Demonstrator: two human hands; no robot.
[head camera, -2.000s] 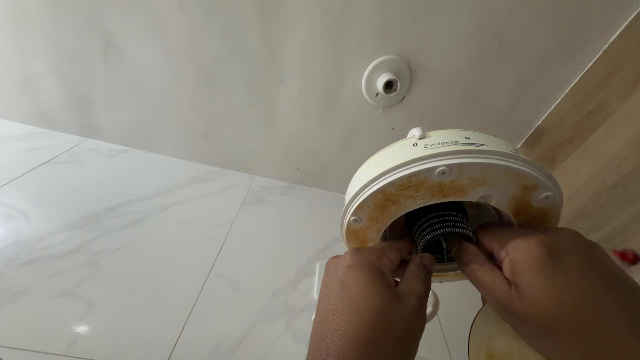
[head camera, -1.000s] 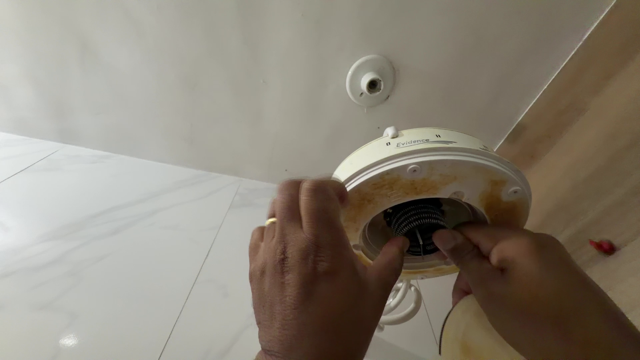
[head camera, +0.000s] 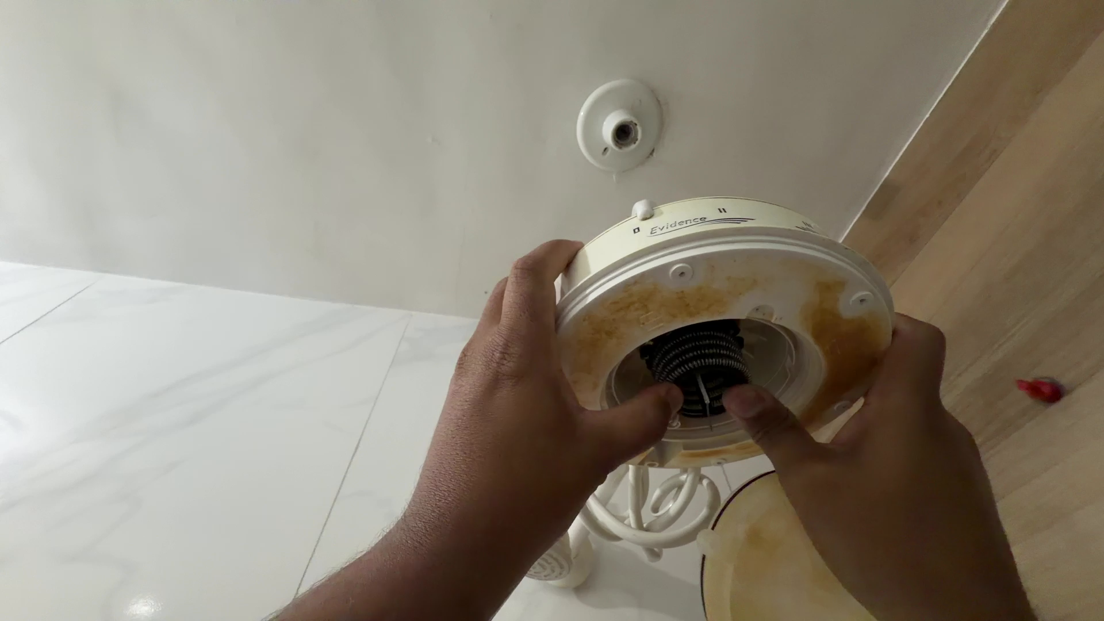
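An electric shower head's round cream body (head camera: 733, 250) hangs below the ceiling, its underside stained brown. Inside its central opening is a black core wound with a coiled heating element (head camera: 700, 355). My left hand (head camera: 526, 405) grips the body's left rim, with the thumb at the core's lower left. My right hand (head camera: 888, 448) holds the right rim, its thumb against the core's lower right. Both sets of fingertips behind the body are hidden. A round cream part with a dark edge (head camera: 776, 561), also stained, lies below, partly behind my right hand.
A white lamp holder (head camera: 619, 125) is fixed to the ceiling. Under the shower body hang a looped white hose (head camera: 651, 517) and a white hand shower (head camera: 552, 565). Marble-look tiles (head camera: 190, 431) cover one wall; something red (head camera: 1039, 390) sits on the wood-look wall at right.
My left hand has gone from the core to the left rim, its thumb staying at the opening. My right hand's fingers have spread to the right rim.
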